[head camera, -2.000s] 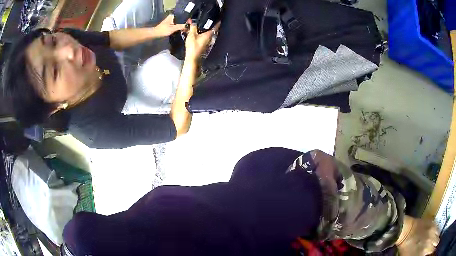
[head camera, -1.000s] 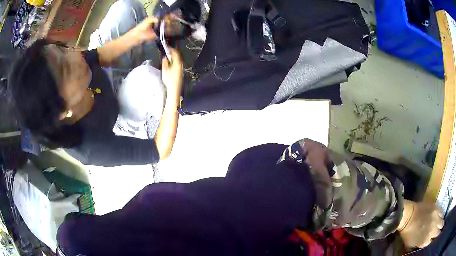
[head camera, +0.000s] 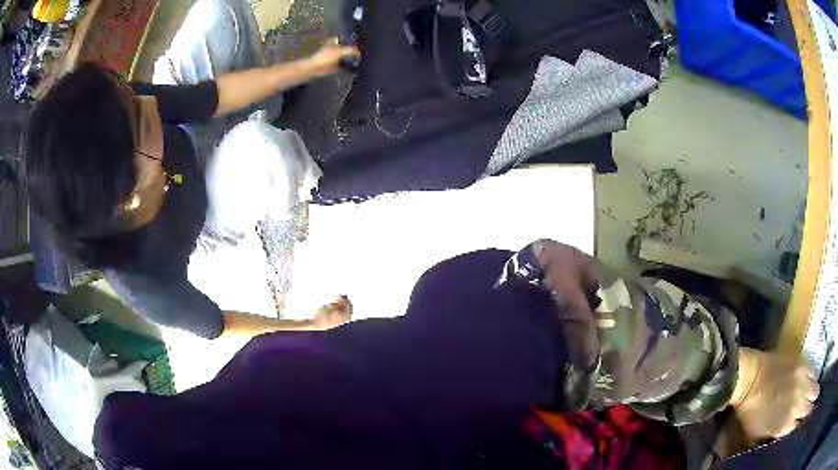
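Note:
My left hand (head camera: 779, 402) is at the lower right, below a camouflage sleeve (head camera: 643, 344). It is slightly blurred, with its fingers curled at the table's wooden edge (head camera: 807, 266). Dark cloth (head camera: 813, 448) lies just below and beside the hand, cut off by the picture's corner. Whether the fingers grip the cloth cannot be told. My right hand is out of the picture.
A person in a dark top (head camera: 165, 266) is at the left, one hand at large dark cloth panels (head camera: 404, 151) with a grey folded-back corner (head camera: 570, 106). Black straps (head camera: 464, 46) lie on them. A blue bin (head camera: 735, 60) is upper right; thread scraps (head camera: 671, 197) are on the floor.
The other person no longer shows the black bundle held between both hands; one hand has moved down to the white surface. The view has shifted slightly. My left hand stays at the table edge.

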